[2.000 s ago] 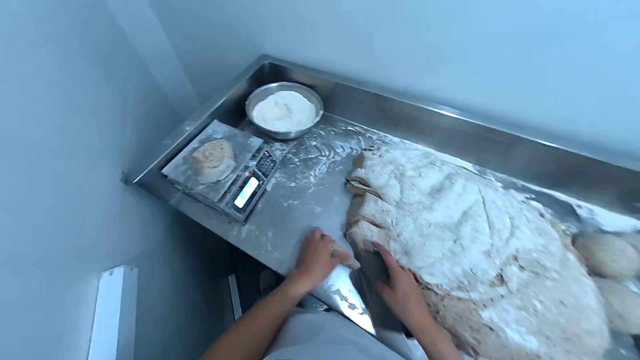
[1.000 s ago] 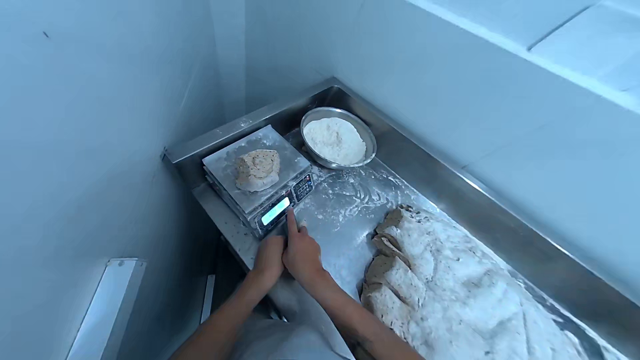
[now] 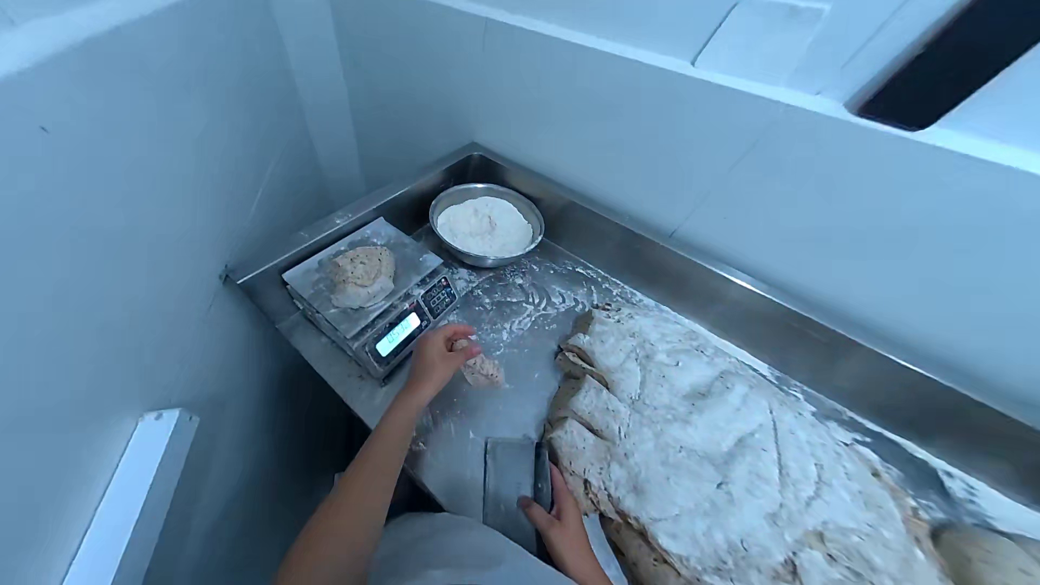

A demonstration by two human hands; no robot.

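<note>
My left hand (image 3: pixel 443 357), in front of the scale, has its fingers on a small piece of dough (image 3: pixel 483 370) at the steel surface. With my right hand (image 3: pixel 561 524) I hold a bench scraper (image 3: pixel 510 487) by its dark handle, blade to the left, beside the cut edge of a large floured dough mass (image 3: pixel 715 439). A lump of dough (image 3: pixel 363 276) rests on the plate of the digital scale (image 3: pixel 398 335), whose display is lit.
A metal bowl of flour (image 3: pixel 486 226) stands in the back corner of the steel worktop (image 3: pixel 479 414), behind the scale. Raised steel edges (image 3: pixel 650 258) run along the walls. Rounded dough (image 3: pixel 979 552) lies at the lower right.
My hands were close together at the scale's front a second ago; now they are apart. The small dough piece is now at my left fingers, and the scraper shows in my right hand.
</note>
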